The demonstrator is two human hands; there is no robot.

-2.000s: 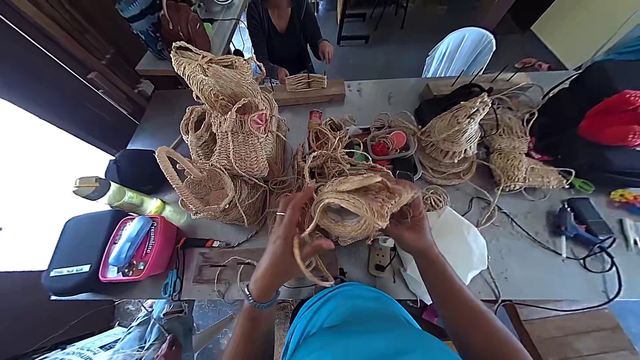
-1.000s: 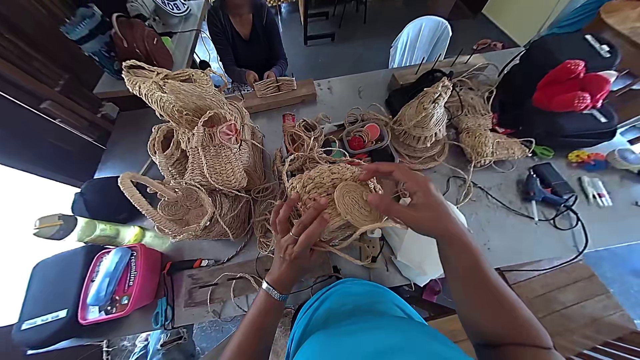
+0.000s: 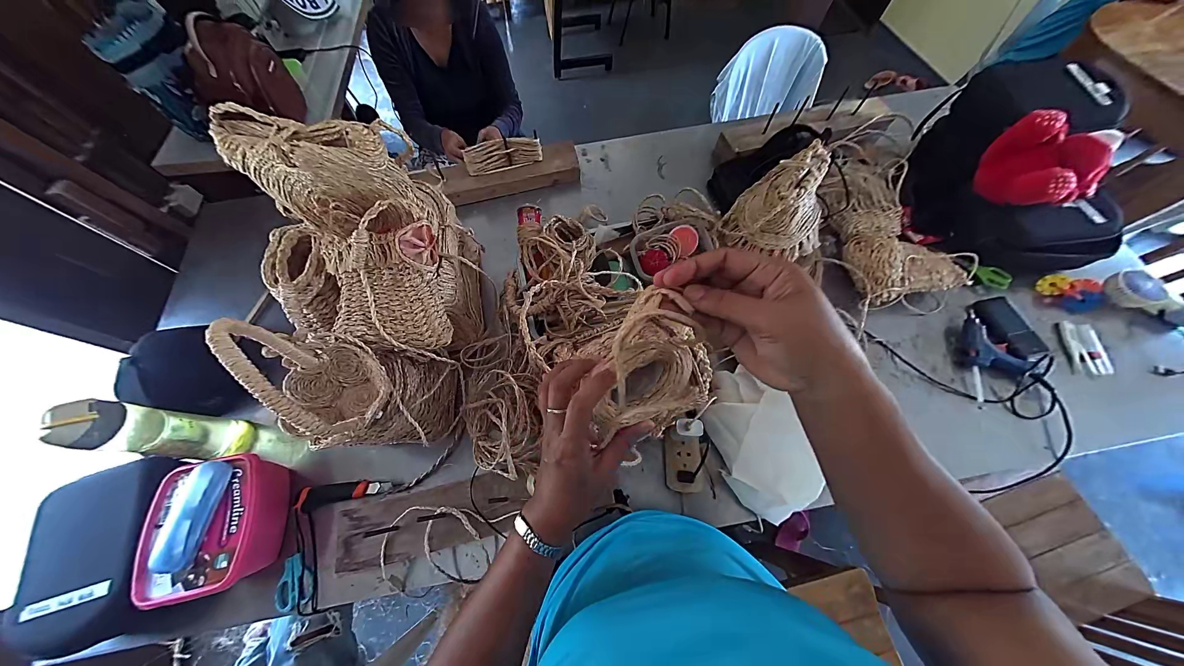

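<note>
My left hand [image 3: 578,435] grips the lower left rim of a small woven fibre basket [image 3: 661,370], whose opening faces up toward me. Above its far right rim, my right hand [image 3: 740,310] pinches a strand of the braided fibre cord [image 3: 647,319] between thumb and fingertips. Loose cords [image 3: 504,412] lie tangled just left of the basket. Behind it stands a plastic tub [image 3: 680,242] with red and green items, partly covered by cord.
Woven bags [image 3: 398,277] are piled at the left. A pink tub [image 3: 264,527], a power strip [image 3: 684,458], a glue gun [image 3: 985,351] and cone-shaped woven pieces [image 3: 782,208] lie around. Across the table a person [image 3: 449,83] handles fibre on a pegged wooden block [image 3: 555,171].
The flat round woven piece seen facing me one second ago is out of sight, and the basket's opening shows. My right hand now pinches a cord above the rim.
</note>
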